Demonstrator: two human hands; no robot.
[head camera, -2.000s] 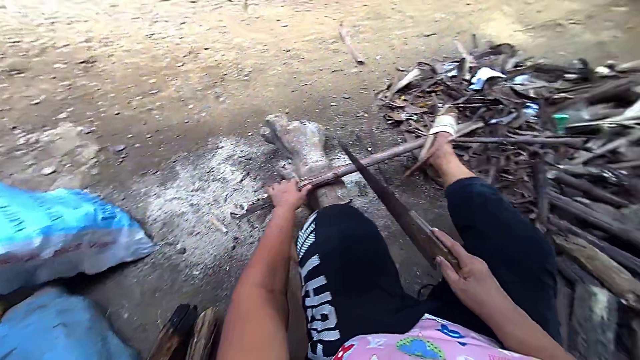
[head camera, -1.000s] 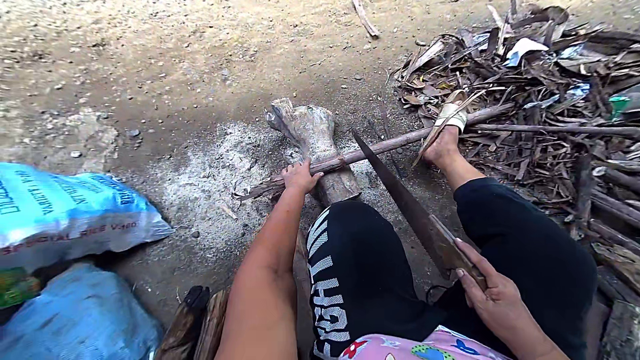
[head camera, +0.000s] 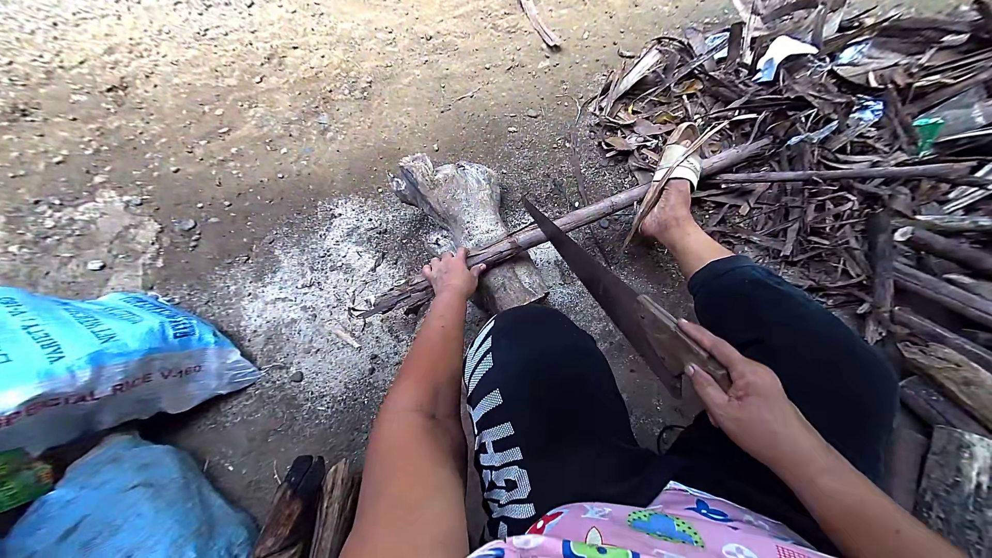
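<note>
A long wooden branch (head camera: 593, 211) lies slantwise across a short weathered log (head camera: 465, 203). My left hand (head camera: 452, 274) grips the branch where it crosses the log, near its splintered left end. My foot in a light sandal (head camera: 676, 180) is at the branch's far part, on the right. In my right hand (head camera: 736, 380) is the wooden handle of a handsaw (head camera: 601, 291); its dark blade points up and left, with the tip near the branch. Whether the blade touches the branch I cannot tell.
Pale sawdust (head camera: 310, 287) covers the ground around the log. A blue and white woven sack (head camera: 116, 356) bearing writing lies at left, above a blue plastic bag (head camera: 136, 500). Charred wood pieces (head camera: 288, 508) stand at the bottom. Dry leaves and sticks (head camera: 821, 155) are heaped at right.
</note>
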